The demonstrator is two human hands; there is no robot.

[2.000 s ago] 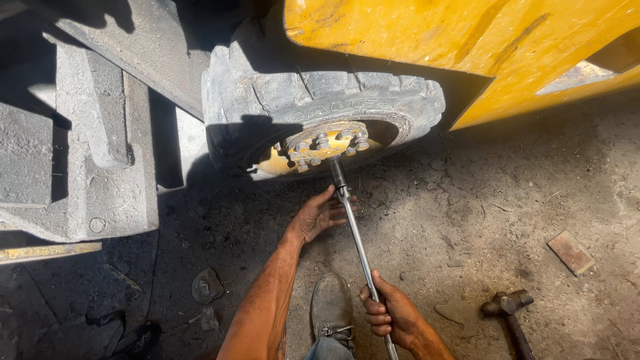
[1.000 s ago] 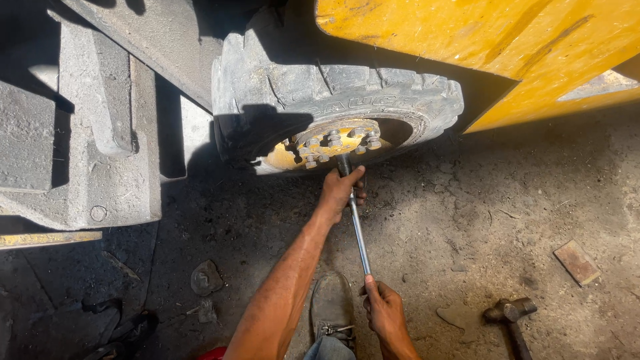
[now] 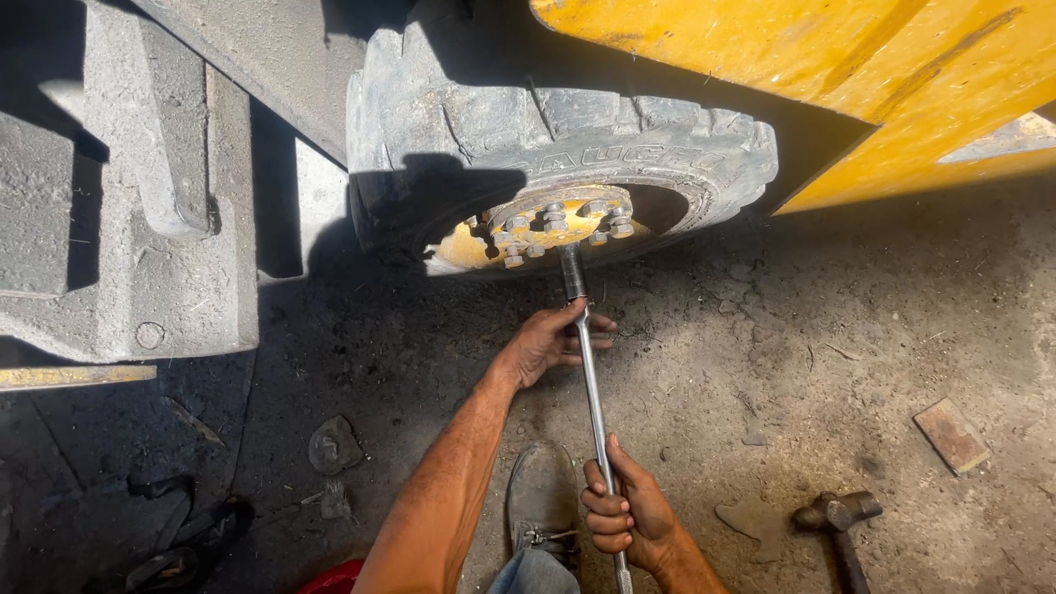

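Observation:
A long chrome socket wrench handle (image 3: 592, 379) runs up from the lower middle to a dark deep socket (image 3: 572, 271) at the lower edge of a yellow wheel hub (image 3: 569, 206). My right hand (image 3: 623, 507) is closed around the lower part of the handle. At the wrench head, my left hand (image 3: 561, 342) rests its thumb against the tool just below the socket, its other fingers apart behind. Several bolts and nuts (image 3: 554, 219) stand out from the hub. Around it is a worn, treaded rubber tire (image 3: 569, 124). Whether the socket sits on a nut is hidden.
Yellow machine bodywork (image 3: 825, 49) overhangs the tire at the upper right. A thick grey metal frame (image 3: 177, 272) stands at left. On the dirty floor lie a hammer (image 3: 837, 513), a rusty metal plate (image 3: 953, 436) and a flat stone-like lump (image 3: 334, 445). My shoe (image 3: 542, 495) is between my arms.
My left hand has loosened from its grip around the wrench head seen one second ago. My right fist has closed around the handle, where its fingers lay more loosely before.

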